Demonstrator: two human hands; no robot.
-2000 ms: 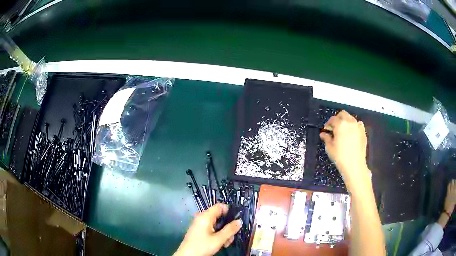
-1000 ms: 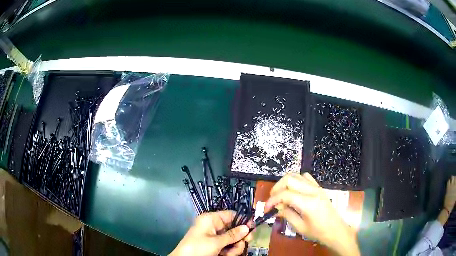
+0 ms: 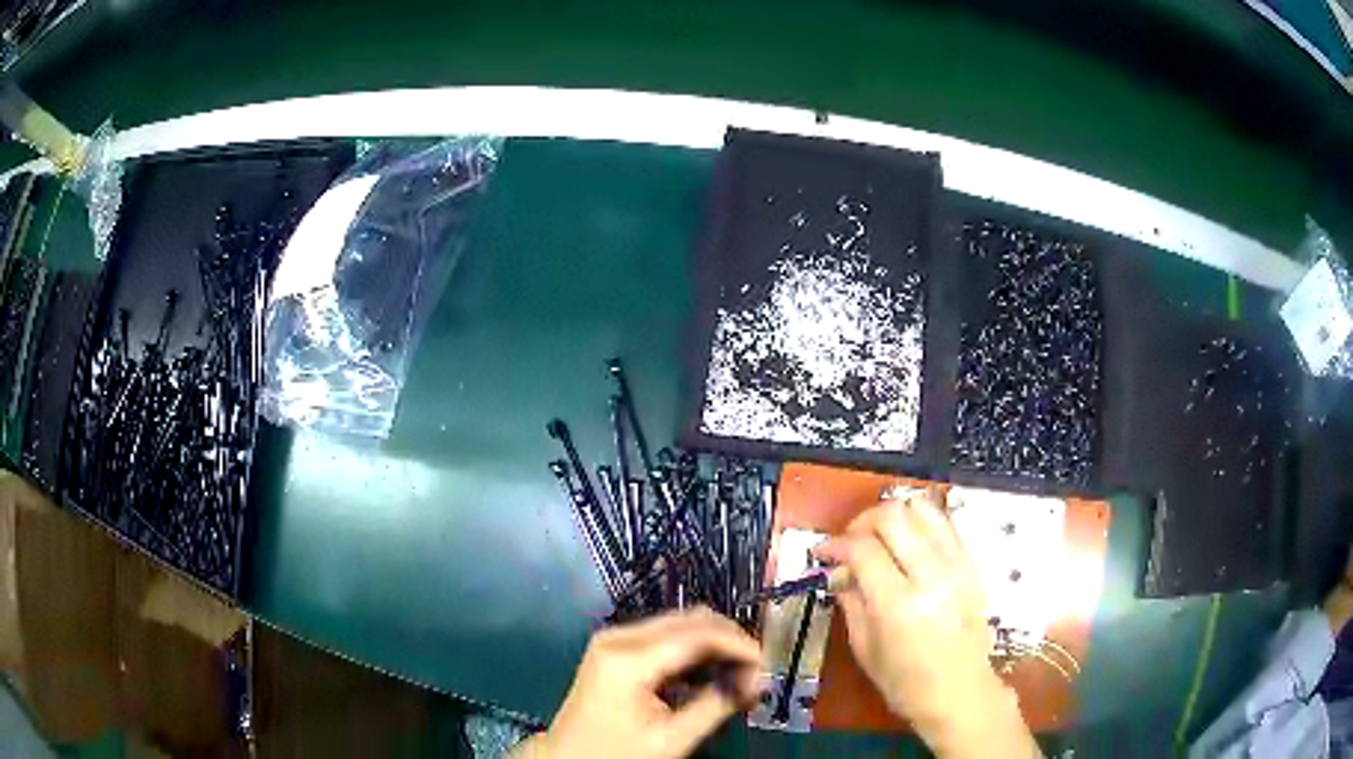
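Note:
My right hand (image 3: pixel 923 615) is over the orange base board (image 3: pixel 831 497) and grips dark tweezers (image 3: pixel 798 587) that point left. A black rod (image 3: pixel 801 653) lies lengthwise on the left metal plate of the fixture (image 3: pixel 1009 549). My left hand (image 3: pixel 653 685) is at the lower left edge of the fixture, fingers curled and blurred. Something dark shows between its fingers, but I cannot tell whether it is held. A loose pile of black rods (image 3: pixel 623 512) lies just beyond my left hand.
A tray of silver-white parts (image 3: pixel 816 349) and a tray of small black parts (image 3: pixel 1027 356) stand beyond the fixture. A sparse tray (image 3: pixel 1224 445) is at right, near a person's sleeve (image 3: pixel 1276 690). At left are a rod tray (image 3: pixel 163 430), a clear bag (image 3: pixel 349 319) and a carton (image 3: pixel 112 638).
My right hand went from the black-parts tray to my left hand, then over the fixture. A rod now shows on the left plate. My left hand has moved slightly. The view has shifted.

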